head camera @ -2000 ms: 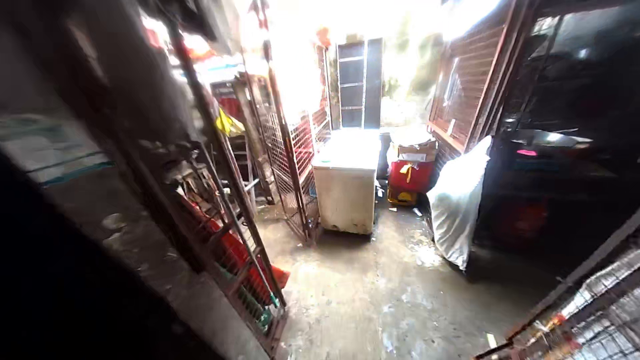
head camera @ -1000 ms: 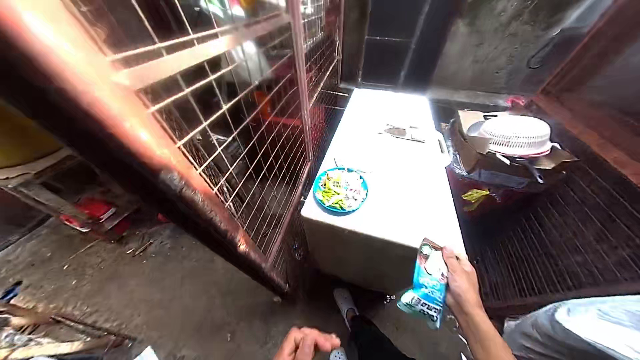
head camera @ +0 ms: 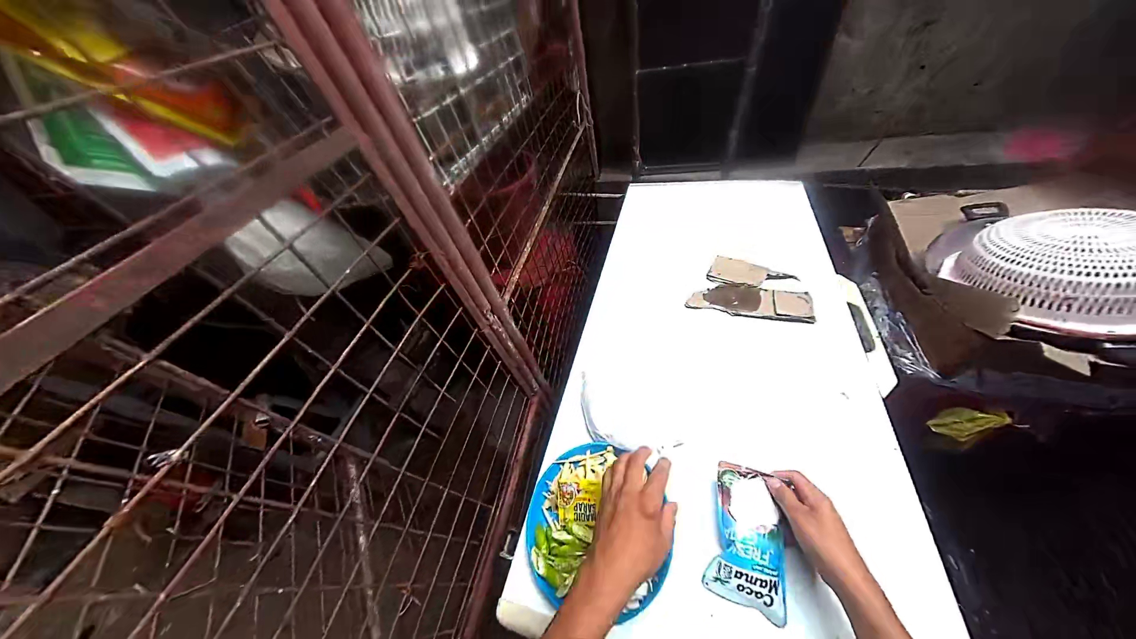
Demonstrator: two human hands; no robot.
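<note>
A blue plate [head camera: 535, 515] of chopped green and pale vegetables stands near the front left corner of a white chest-like top [head camera: 710, 382]. My left hand [head camera: 635, 524] reaches over the plate, fingers on or just above the food; whether it grips anything is hidden. Beside its fingers a yellow seasoning packet [head camera: 579, 499] lies on the vegetables. My right hand [head camera: 812, 515] pinches the upper right edge of a blue and white Coco Mama pouch [head camera: 753, 555], which rests on or just over the white top, right of the plate.
Flattened cardboard pieces [head camera: 754, 300] lie farther back on the top. Rusty wire-mesh panels [head camera: 426, 266] run close along the left. At right, a white perforated plastic basket [head camera: 1061, 262] sits on an opened cardboard box [head camera: 941, 311]. A dark wall [head camera: 692, 89] stands behind.
The view has moved in to the white top. My left hand has come over the plate from the lower edge of the view. The pouch, held in front of the top before, is now over it.
</note>
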